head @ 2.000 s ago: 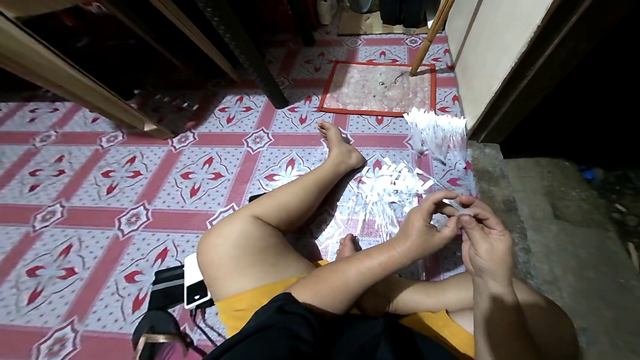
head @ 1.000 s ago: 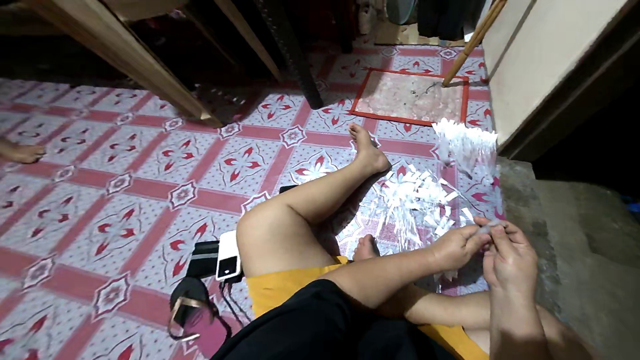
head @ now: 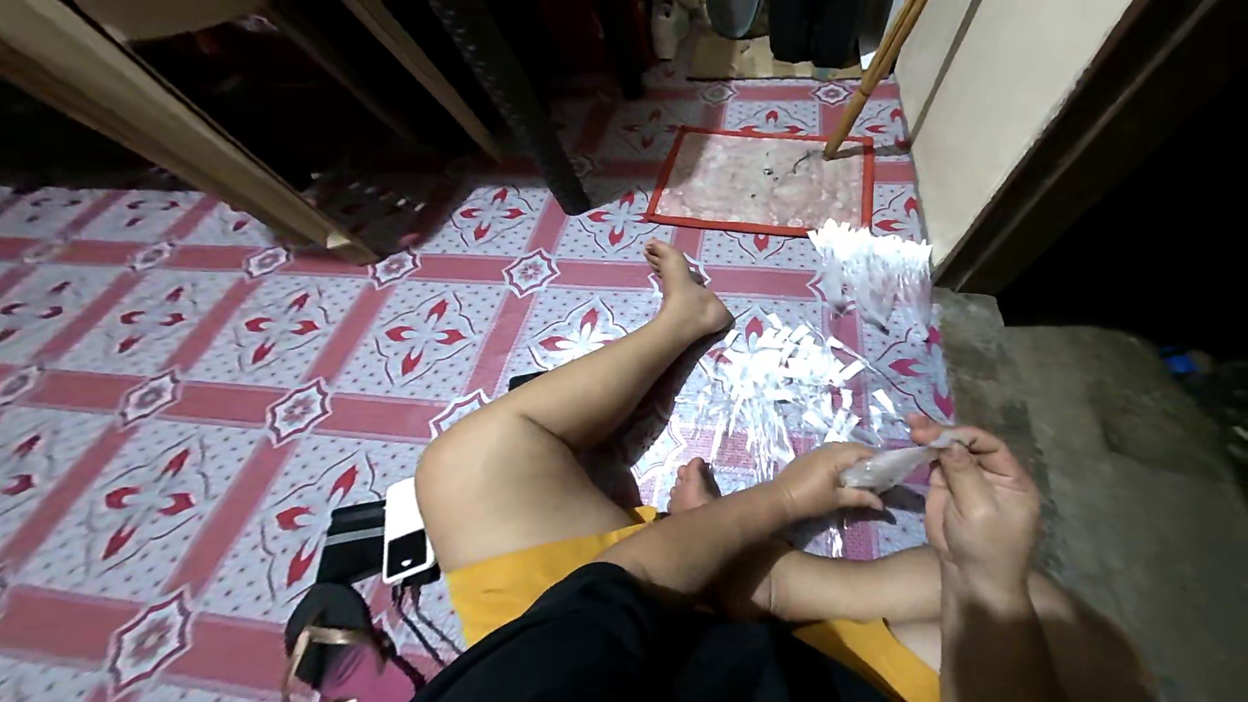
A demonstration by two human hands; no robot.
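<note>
Between my hands is a small translucent plastic bag (head: 892,467), its contents too unclear to name. My left hand (head: 827,481) grips its wide lower end, with the thumb below it. My right hand (head: 983,492) pinches the narrow, gathered end between thumb and fingers. Just beyond my hands, a loose heap of white strips and clear plastic pieces (head: 780,375) lies on the floor between my legs. Farther off, a row of similar bags with white tops (head: 873,268) lies near the door frame.
A red-edged mat (head: 765,180) lies ahead, with a bamboo pole (head: 873,78) standing on it. Wooden furniture legs (head: 292,214) rise at the upper left. By my left knee are a white device (head: 405,531), a black pouch (head: 353,544) and a slipper (head: 336,643). A concrete step (head: 994,380) borders the right side.
My hands were close together with little showing between them; now they are farther apart, and the plastic bag shows stretched between them. The view has shifted between frames.
</note>
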